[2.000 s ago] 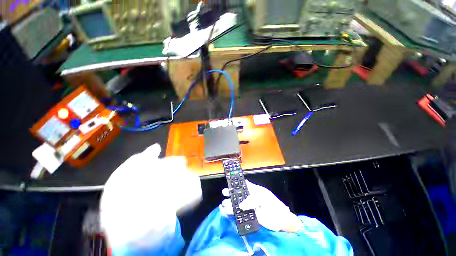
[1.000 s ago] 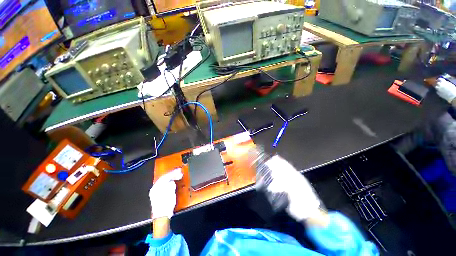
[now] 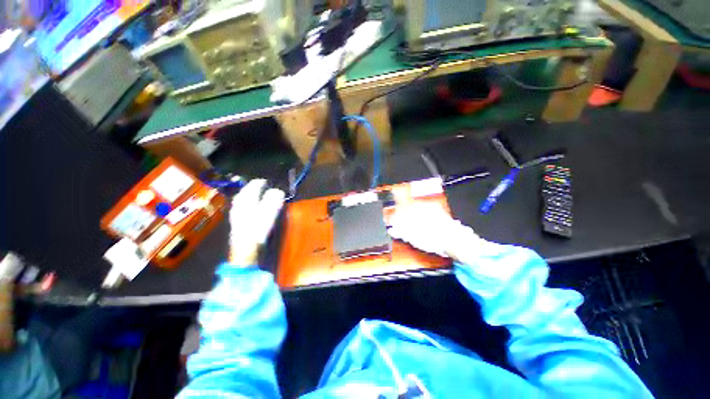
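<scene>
A dark square set-top box (image 3: 361, 228) lies on the orange test fixture (image 3: 304, 265), its far edge at the fixture connectors (image 3: 360, 199). My gloved right hand (image 3: 424, 224) is over the fixture's right part, fingertips at the box's right edge; its grip is unclear. My gloved left hand (image 3: 254, 218) is left of the fixture, fingers at a dark, mostly hidden thing; whether it holds it is unclear. The remote control (image 3: 557, 201) lies on the bench at right. A blue Ethernet cable (image 3: 377, 152) loops behind the connectors.
An orange meter box (image 3: 163, 210) stands at left. Dark boxes (image 3: 459, 156) and a blue marker pen (image 3: 499, 191) lie behind and right of the fixture. A green shelf (image 3: 233, 101) with oscilloscopes is behind. Part of another person (image 3: 23, 351) shows at lower left.
The remote control has left my right hand and lies on the bench. My right hand has moved to the box's right edge. My left hand has moved off the fixture to its left.
</scene>
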